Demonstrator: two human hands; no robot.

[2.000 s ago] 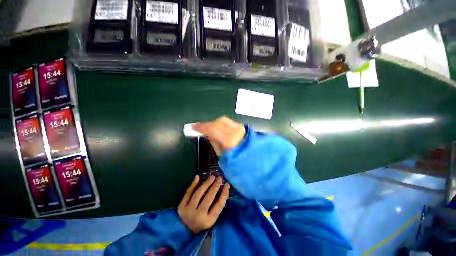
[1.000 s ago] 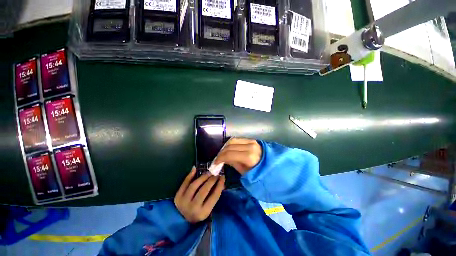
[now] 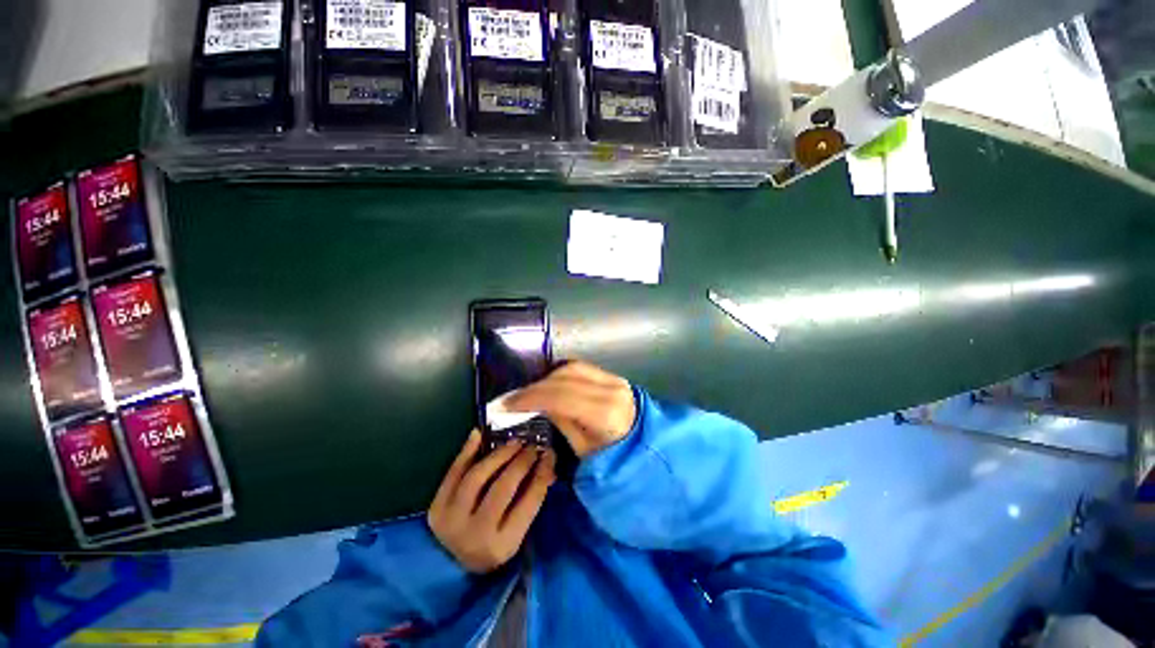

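A black keypad phone (image 3: 511, 348) lies face up on the dark green bench in front of me, its dark screen reflecting a light. My left hand (image 3: 490, 504) lies over the phone's lower end, fingertips on the keys, holding it against the bench. My right hand (image 3: 580, 403) holds a small white cloth or pad (image 3: 504, 414) on the lower part of the screen; which of the two it is I cannot tell. The right fingers hide part of the phone's right side.
A film sheet (image 3: 120, 342) with "15:44" films lies at left. A clear tray (image 3: 481, 157) of labelled phones stands at the back. A white card (image 3: 616, 247), a thin white strip (image 3: 742, 317), a green-topped pen (image 3: 889, 215) and a metal post (image 3: 894, 84) are to the right.
My right hand first moved from the phone's top end down to the keys, baring the screen. It is now slightly higher, with the white piece on the lower screen. My left hand stays at the keys.
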